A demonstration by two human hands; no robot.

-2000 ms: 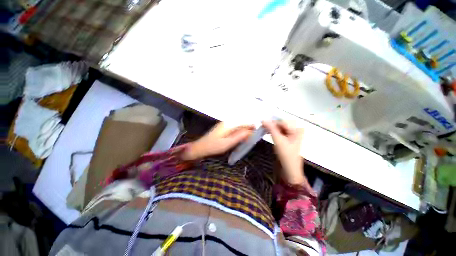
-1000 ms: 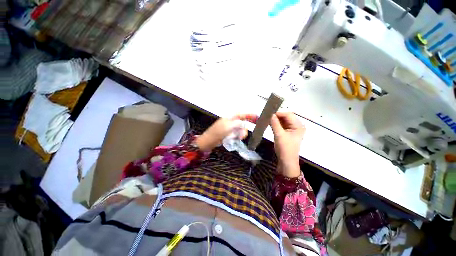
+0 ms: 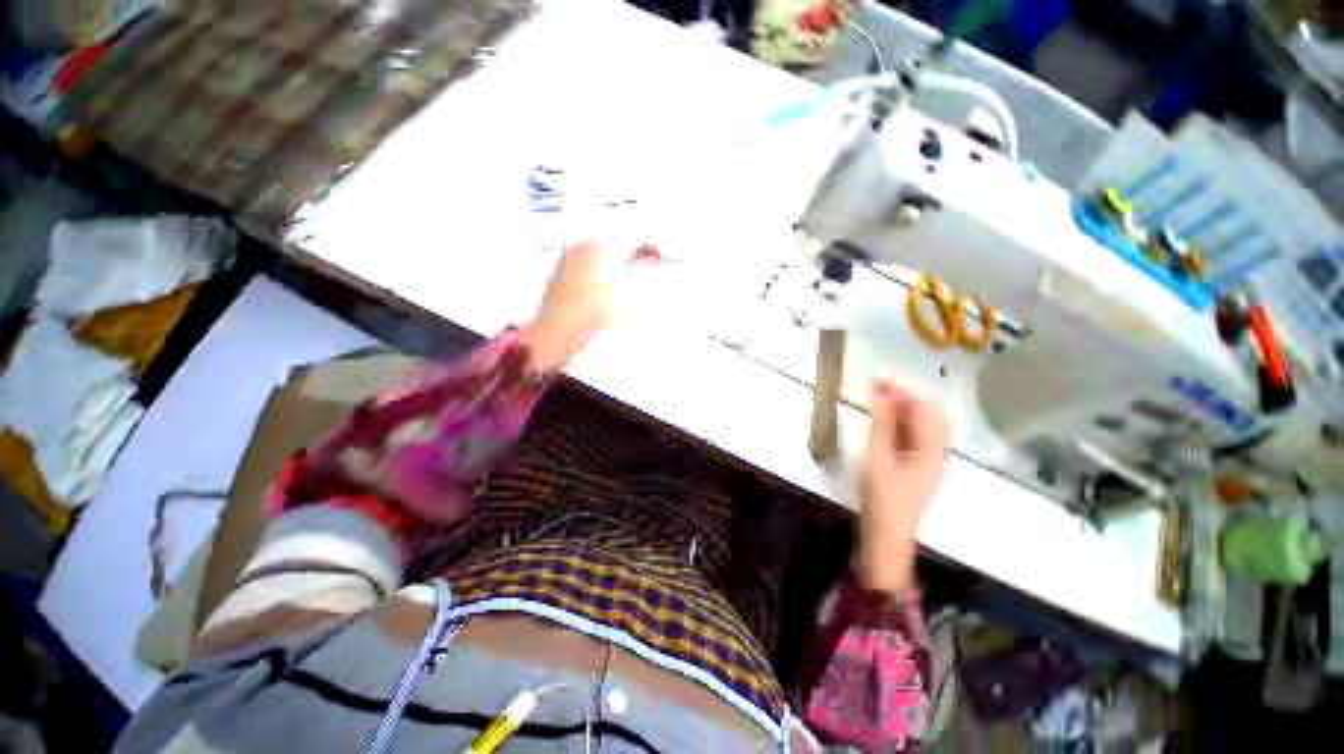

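Note:
A narrow khaki-brown strip lies near the front edge of the white sewing table, left of my right hand. My right hand is over the table edge with fingers curled; a small gap shows between it and the strip, and whether it holds anything is unclear. My left hand reaches over the table, washed out by glare, its fingertips hard to see. Thin dark-edged white pieces lie just beyond it. A small reddish spot shows right of the left hand.
The white sewing machine stands at right, with orange scissor loops on its bed. Plastic-covered plaid cloth is at upper left. White bundles are at far left. Brown folded panels lie on the left board.
My left hand has moved from the lap up and forward onto the table. The strip, earlier held upright between the hands, now lies at the table's front edge. The white piece has left the lap.

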